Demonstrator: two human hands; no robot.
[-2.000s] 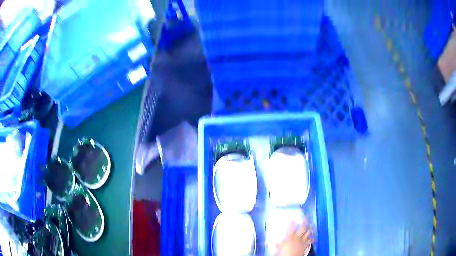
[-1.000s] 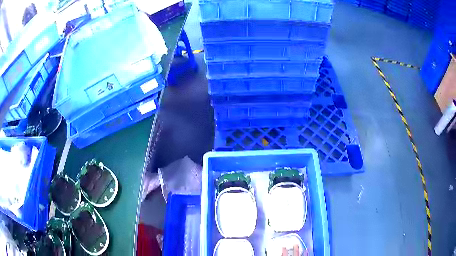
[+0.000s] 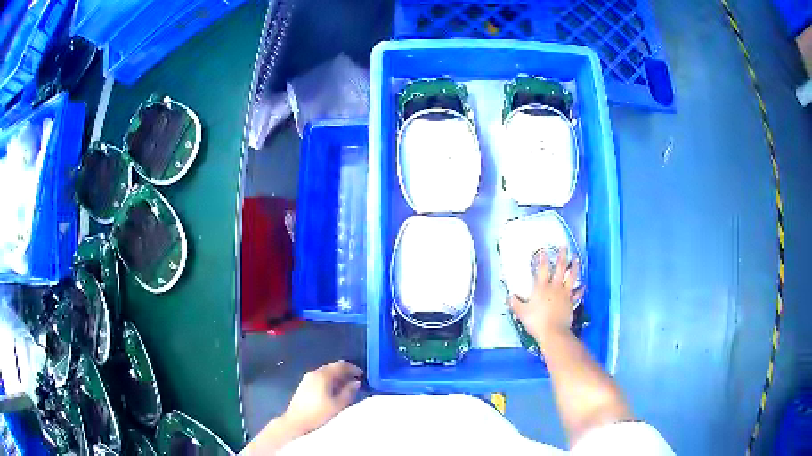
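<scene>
A blue turnover crate (image 3: 607,223) holds several white oval housings with green and dark ends, in two columns on a pale liner. My right hand (image 3: 549,298) rests with spread fingers on the lower right housing (image 3: 525,236); whether it grips it cannot be told. The upper left housing (image 3: 438,165), upper right housing (image 3: 539,156) and lower left housing (image 3: 434,267) lie untouched. My left hand (image 3: 331,392) is empty with its fingers loosely bent, just outside the crate's lower left corner.
More housings (image 3: 151,239) lie open side up on the green bench (image 3: 214,223) at left. An empty blue crate (image 3: 331,223) and a red stool (image 3: 267,258) stand between bench and crate. A blue pallet (image 3: 614,44) lies beyond. Yellow-black tape (image 3: 776,267) runs along the floor at right.
The view has tilted down, so the whole crate and both hands show. My right hand is still at the lower right housing. The crate stack has left the view.
</scene>
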